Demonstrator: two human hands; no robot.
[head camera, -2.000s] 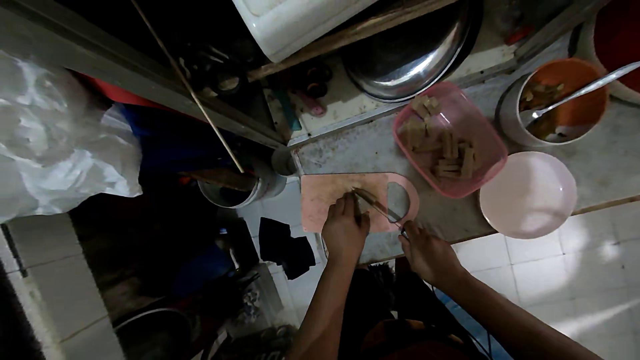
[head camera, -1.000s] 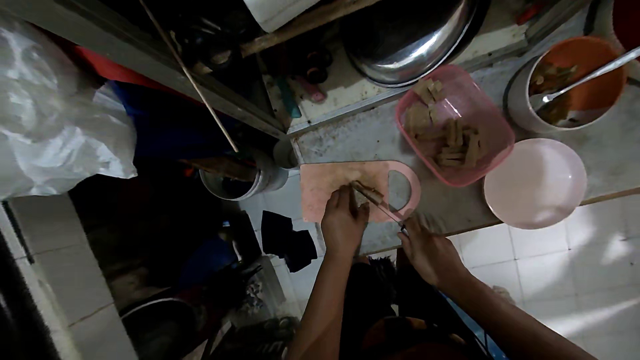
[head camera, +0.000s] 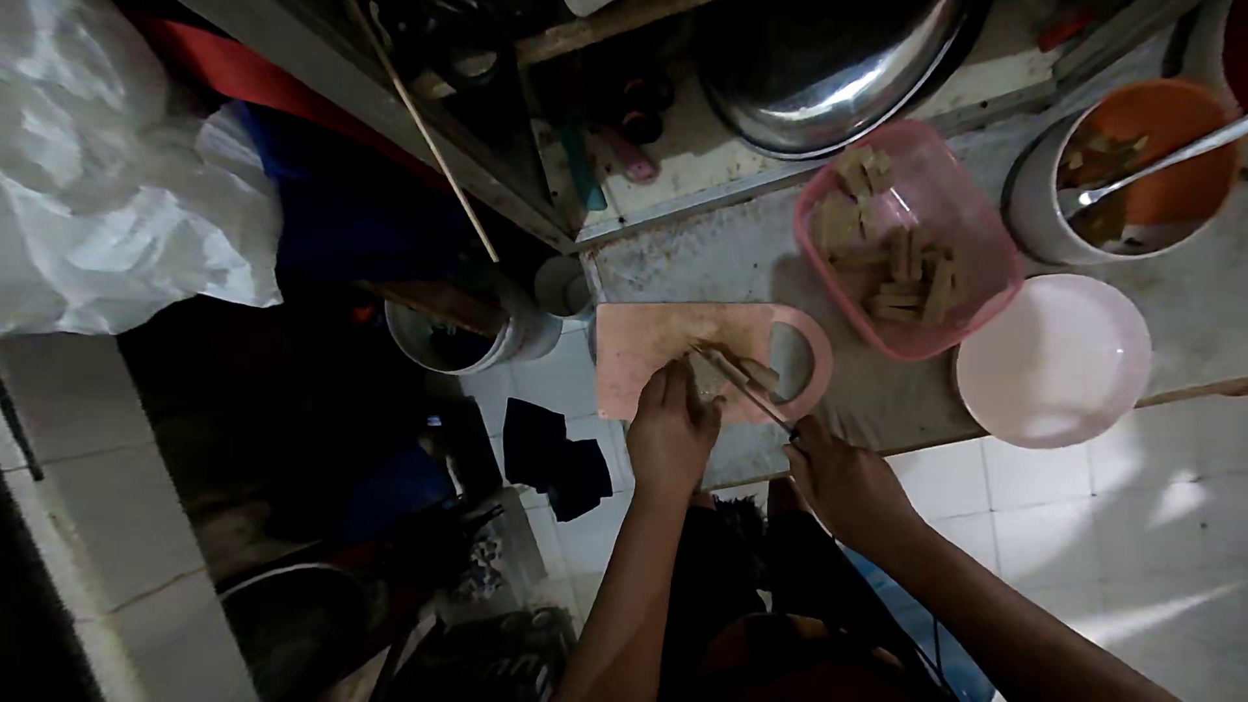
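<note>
A pink cutting board (head camera: 634, 341) with a ring handle lies on the worktop. My right hand (head camera: 853, 483) is closed on the handle of a knife (head camera: 746, 388), whose blade points up and left over the board. Brownish food pieces (head camera: 756, 372) lie along the blade's right side. My left hand (head camera: 675, 424) rests on the board left of the blade, its fingers bent around a pale piece that they partly hide. Past the board, a pink plastic basin (head camera: 999, 292) holds several cut tan sticks (head camera: 907, 268).
A pale pink plate (head camera: 1053, 361) stands at the worktop's front edge. Behind it is a white container (head camera: 1038, 200) with an orange interior and a spoon (head camera: 1160, 166). A metal bowl (head camera: 829, 117) sits on the shelf; a bucket (head camera: 526, 336) stands left of the board.
Brownish pieces now lie apart on the right side of the blade, where a single piece showed under the knife earlier. Both hands have stayed at the board.
</note>
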